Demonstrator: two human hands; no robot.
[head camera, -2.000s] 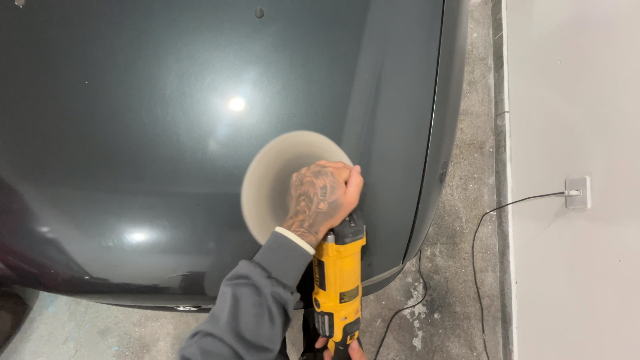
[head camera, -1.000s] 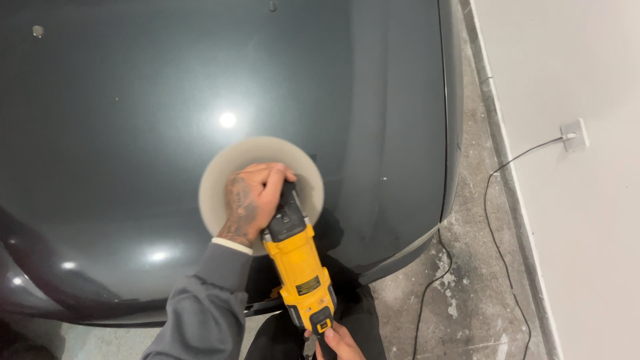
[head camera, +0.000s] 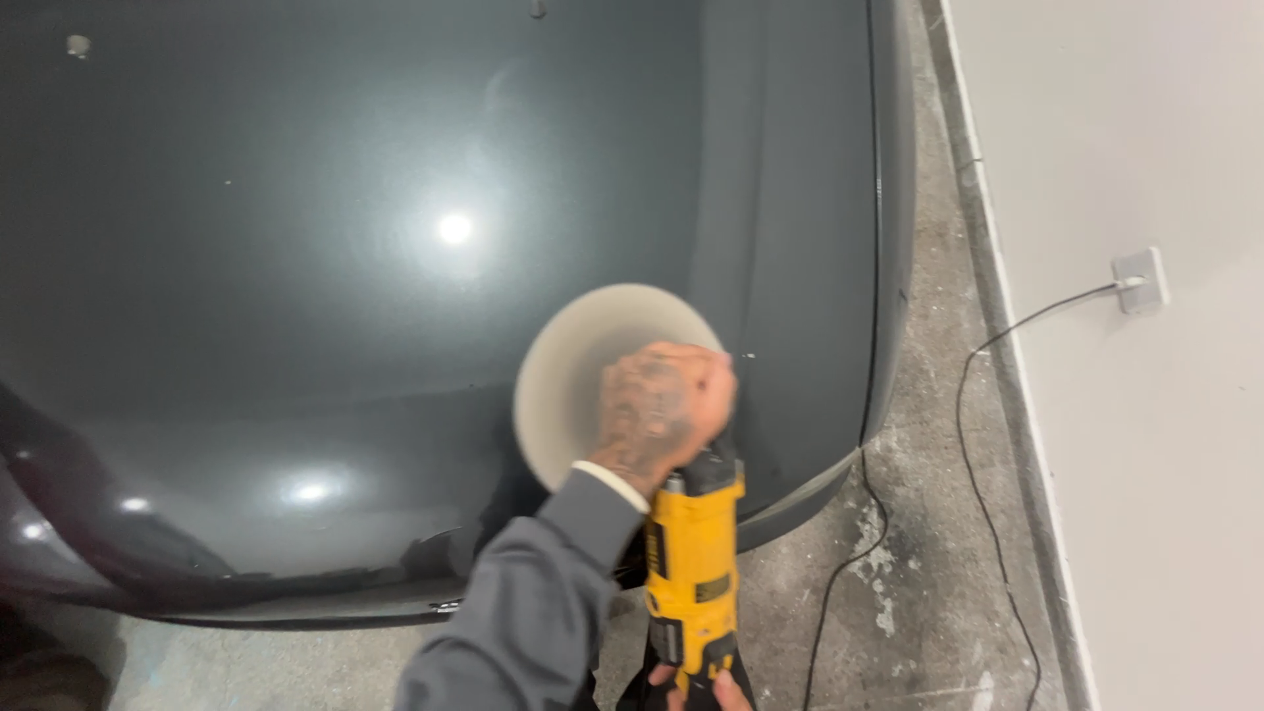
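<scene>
A yellow and black rotary polisher (head camera: 694, 553) lies with its round pale buffing pad (head camera: 558, 390) against the dark car hood (head camera: 296, 296). The pad looks blurred, as if spinning. My left hand (head camera: 667, 410), in a grey sleeve, is closed over the polisher's head, above the pad. At the bottom edge of the view, my right hand (head camera: 726, 688) grips the rear handle; only its fingers show. Bright light reflections lie on the hood left of the pad.
A black power cord (head camera: 966, 425) runs over the concrete floor (head camera: 790, 602) to an outlet (head camera: 1141, 280) on the white wall (head camera: 1165, 474) at right. A second stretch of cord (head camera: 829, 583) hangs by the bumper corner. The fender (head camera: 894, 247) borders the hood.
Over the last second, the polisher and both my hands have moved right across the hood, toward its seam with the fender. The polisher's body has swung more upright in view. Both hands keep their grip.
</scene>
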